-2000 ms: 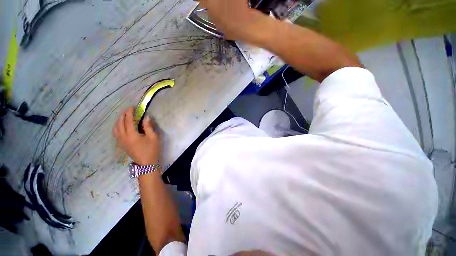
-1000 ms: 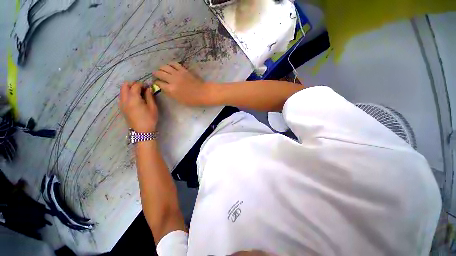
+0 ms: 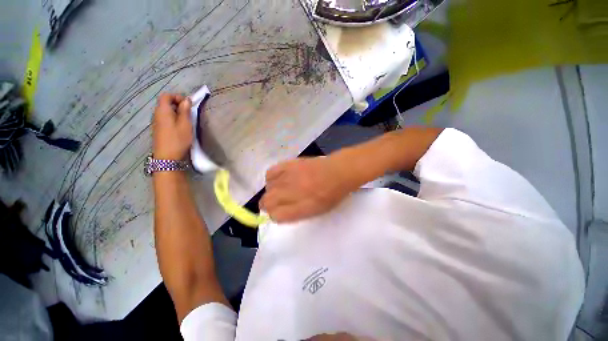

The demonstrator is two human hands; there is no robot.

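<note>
My left hand holds a curved white and dark collar band piece by its upper part, just over the pale table. Its lower end shows white. My right hand is closed on one end of the yellow curved template, near the table's front edge. The template's other end is at the lower end of the collar piece; I cannot tell if they touch. The fingertips of my right hand are hidden.
The iron sits on the pale, stained rest at the top right. Nested dark-and-white pieces lie at the table's left edge. A spare yellow template and a fanned dark bundle are at far left. Yellow-green cloth is at upper right.
The yellow template, earlier on the dark piece, is now largely off it, down and to the right in my right hand. My left hand has moved slightly up with the collar piece.
</note>
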